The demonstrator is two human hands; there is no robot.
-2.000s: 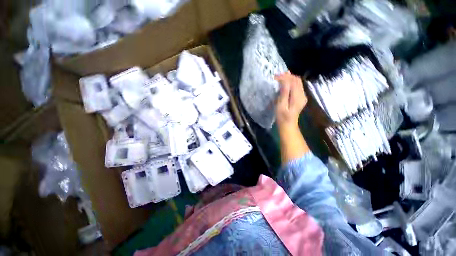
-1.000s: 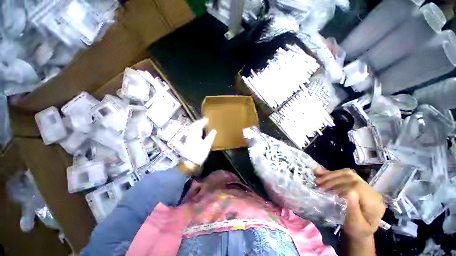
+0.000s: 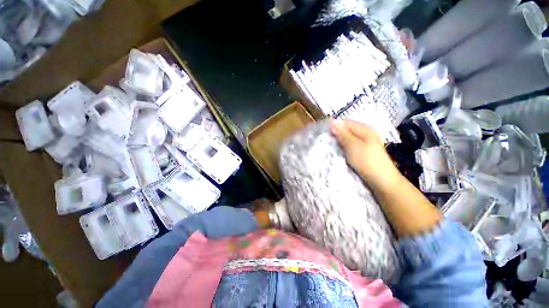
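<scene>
A bulging clear bag of small grey-white pieces (image 3: 337, 204) is in front of my body, its upper end over a shallow brown tray (image 3: 271, 144). My right hand (image 3: 358, 144) grips the bag's upper end. My left hand (image 3: 280, 215), in a white glove, is at the bag's lower left side. Its fingers are hidden by the bag, so its grip cannot be seen. The inside of the tray is partly covered by the bag.
An open carton (image 3: 36, 204) of white plastic housings (image 3: 215, 157) stands left. Boxes of thin white sticks (image 3: 343, 72) lie behind the tray. Clear-bagged parts (image 3: 442, 168) crowd the right, with pale tubes (image 3: 481, 42) at back right.
The small brown tray has appeared on the bench and is now turned and partly covered. The bag has swung over to it. My left hand has moved from the tray to the bag's side.
</scene>
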